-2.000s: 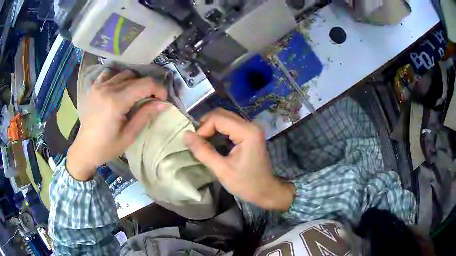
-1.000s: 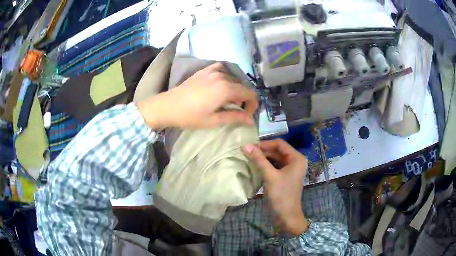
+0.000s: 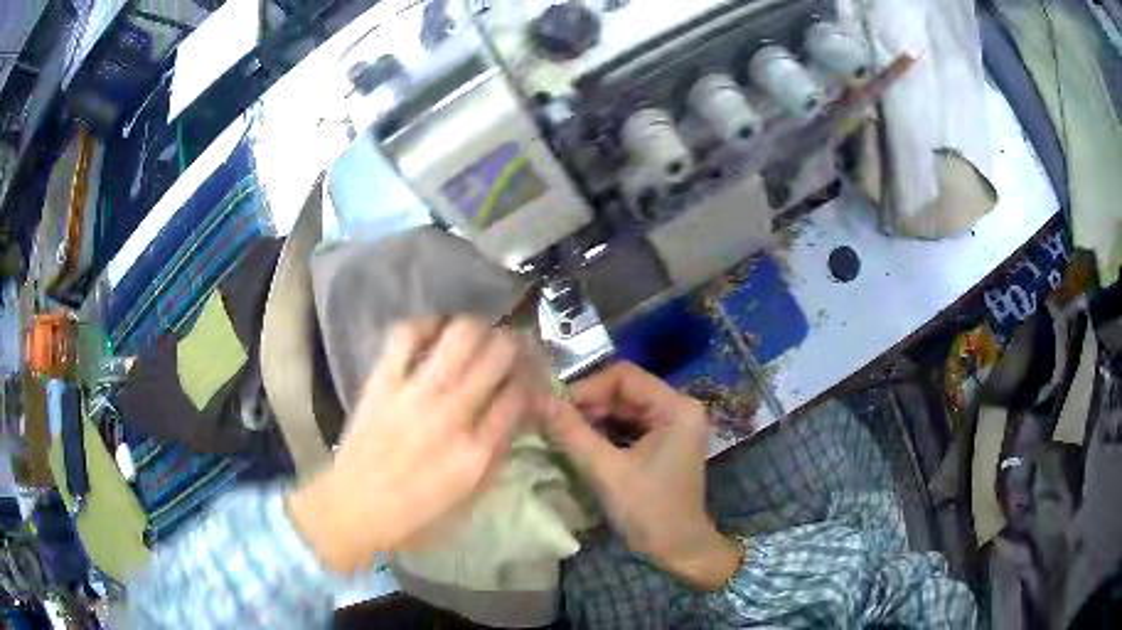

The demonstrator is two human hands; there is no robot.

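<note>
A grey-brown garment body (image 3: 412,289) lies on the machine table left of the needle area, with a pale yellow-green fabric piece (image 3: 492,529) bunched over its near part. My left hand (image 3: 425,425), somewhat blurred, is on the cloth with bent fingers; its fingertips are partly hidden. My right hand (image 3: 640,462) pinches the cloth edge between thumb and forefinger, just below the presser foot area (image 3: 567,318). The overlock machine (image 3: 492,172) stands beyond, with its purple-green label and white knobs.
A blue scrap tray (image 3: 769,314) with trimmings is right of the needle area. Pale cloth (image 3: 917,148) hangs at the machine's right. Plaid cloth (image 3: 203,265), dark cloth and a small yellow-green piece (image 3: 212,353) lie at left. Garment pieces pile up at far right.
The view has turned and shifted, so the machine sits further left than a second ago. My left hand has moved nearer along the cloth, uncovering more grey-brown fabric. My right hand still pinches the edge.
</note>
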